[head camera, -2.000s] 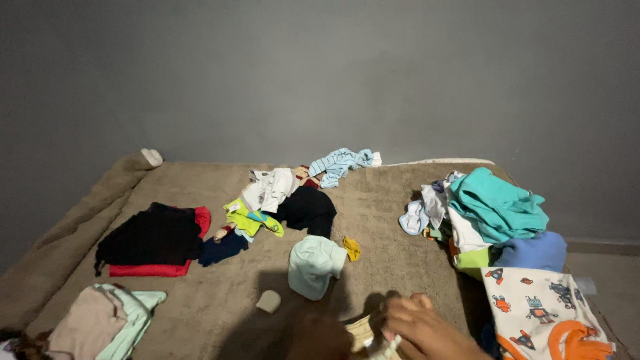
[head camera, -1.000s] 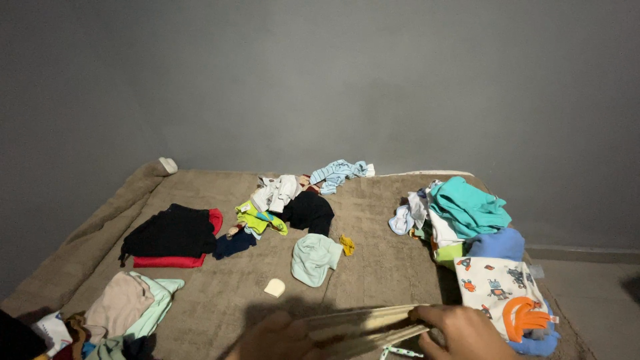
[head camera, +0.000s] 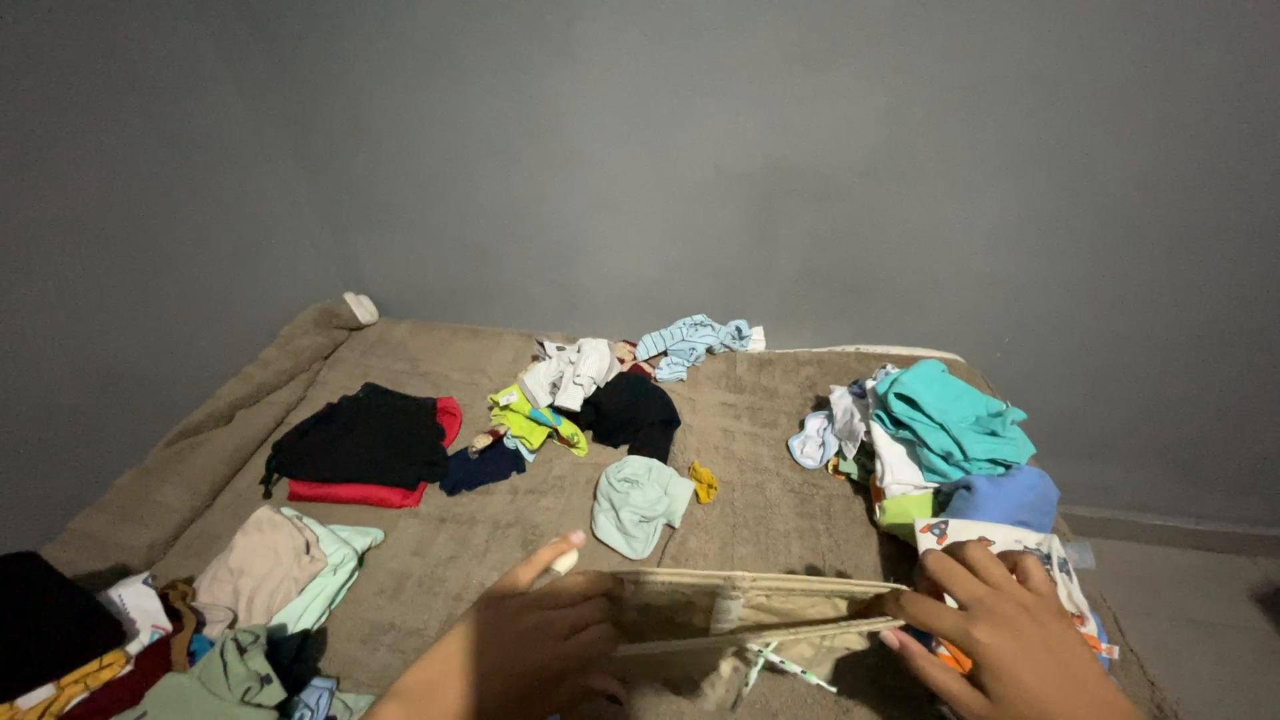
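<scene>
My left hand (head camera: 540, 635) and my right hand (head camera: 1000, 620) hold a pale beige cloth item (head camera: 760, 605) by its stretched opening, low in the view. Its two rims run between my hands with a gap showing its inside. A patterned cord (head camera: 790, 668) hangs below the near rim. Just beyond sits a pale mint cloth cap (head camera: 640, 505), beside a small mustard cloth piece (head camera: 704, 482). My right hand partly covers a white printed garment (head camera: 1045, 555) at the right.
Folded black (head camera: 365, 437) and red (head camera: 360, 493) clothes lie left on the brown-covered bed (head camera: 755, 430). Mixed garments lie at back centre, including a striped blue one (head camera: 695, 343). A teal garment (head camera: 945, 420) tops the right pile. More clothes (head camera: 235, 670) fill the near left corner. A grey wall stands behind.
My hands have moved apart, and the beige cloth item between them is now stretched wide with its opening showing. The view has shifted.
</scene>
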